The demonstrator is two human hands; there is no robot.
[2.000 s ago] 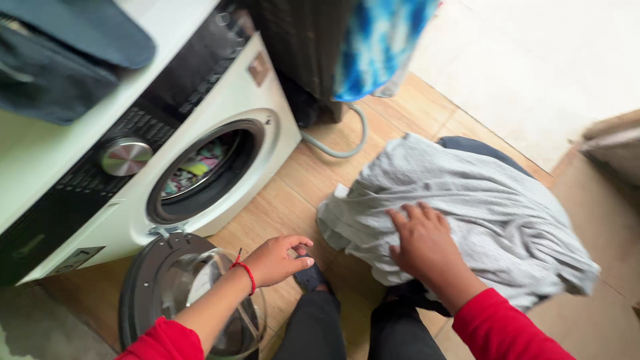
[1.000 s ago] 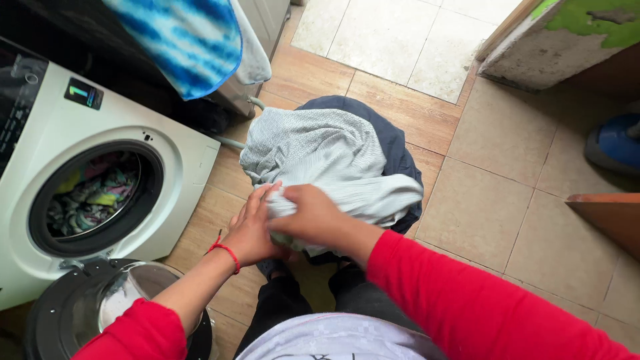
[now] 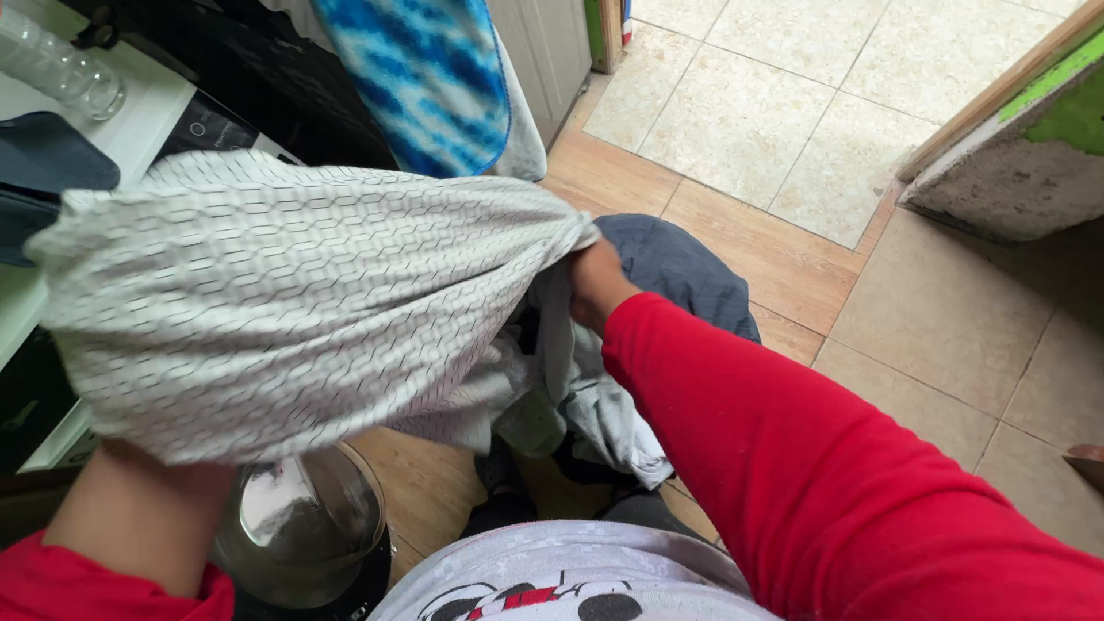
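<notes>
A light grey patterned cloth garment (image 3: 302, 302) is stretched out in the air across the left half of the view. My right hand (image 3: 597, 280) grips its bunched end near the centre. My left hand (image 3: 164, 470) is mostly hidden under or inside the cloth at the lower left; only the wrist shows, so its fingers cannot be judged. Beneath my right hand lies a pile with a dark blue-grey cloth (image 3: 677, 267) and lighter grey cloth (image 3: 604, 418).
The washing machine's open round glass door (image 3: 302, 526) stands at the lower left. A clear plastic bottle (image 3: 65, 65) and dark cloth (image 3: 52, 164) lie on the machine top. A blue-and-white towel (image 3: 427, 78) hangs behind. A wall end (image 3: 1009, 164) stands at the right.
The grey patterned cloth, on the pile one second ago, is now raised and spread toward the left. My hands, together then, are now far apart. The cloth now covers the washing machine's drum opening.
</notes>
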